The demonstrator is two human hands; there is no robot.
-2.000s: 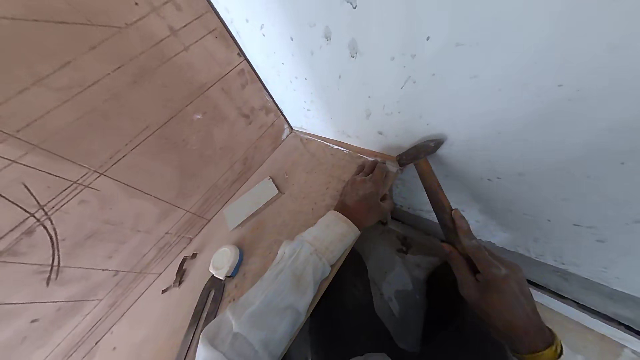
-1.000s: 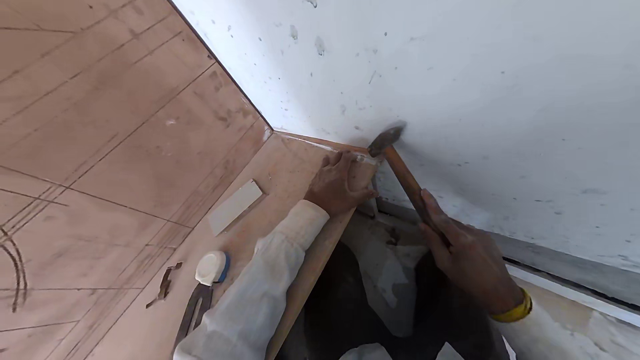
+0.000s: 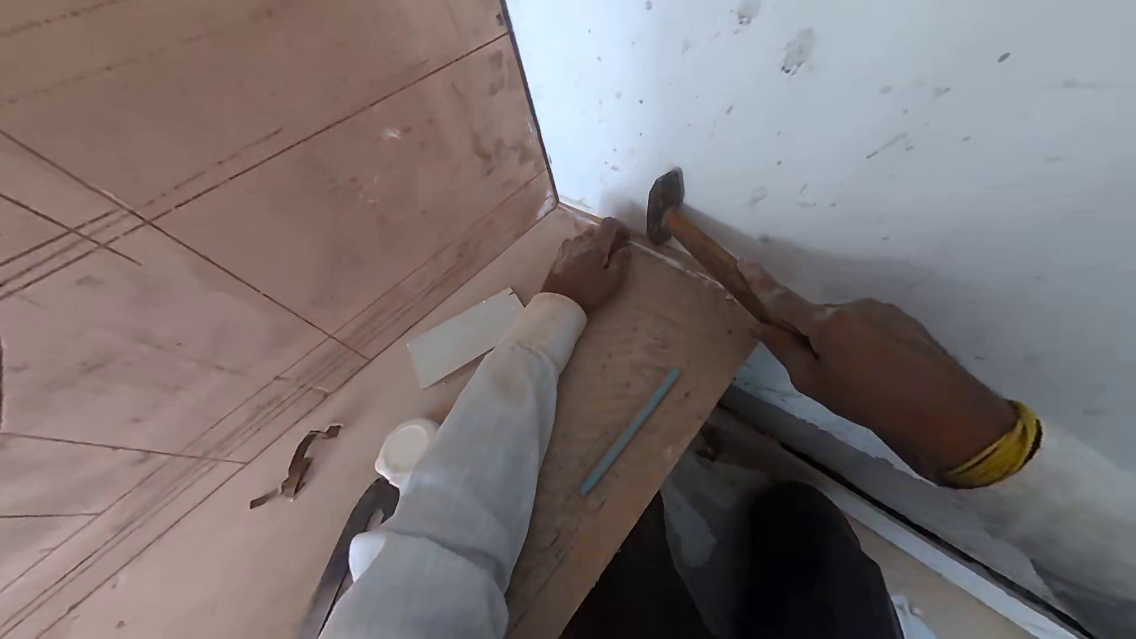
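Note:
My right hand [image 3: 852, 364] grips the wooden handle of a hammer [image 3: 710, 253], whose dark metal head is up beside the white wall. To its left, my left hand [image 3: 593, 264] rests at the board's back edge near the corner, with bent fingertips at a thin wooden strip [image 3: 674, 257] along the wall. Whether those fingers pinch a small thing, such as a nail, cannot be told. Under both hands lies a brown wooden board [image 3: 657, 346]. A blue-green pencil [image 3: 630, 432] lies on it, right of my left sleeve.
Left of my sleeve are a pale rectangular piece [image 3: 466, 337], a white round object [image 3: 406, 451], dark metal tool handles [image 3: 342, 568] and a curled brown scrap [image 3: 297, 468]. A brown panel with drawn lines [image 3: 266, 222] meets the spotted white wall [image 3: 887, 133]. My knees are below the board.
My left hand has moved along the wall edge toward the corner. The hammer has shifted toward the corner too, its head now off the board's outer end. The pencil has come into sight.

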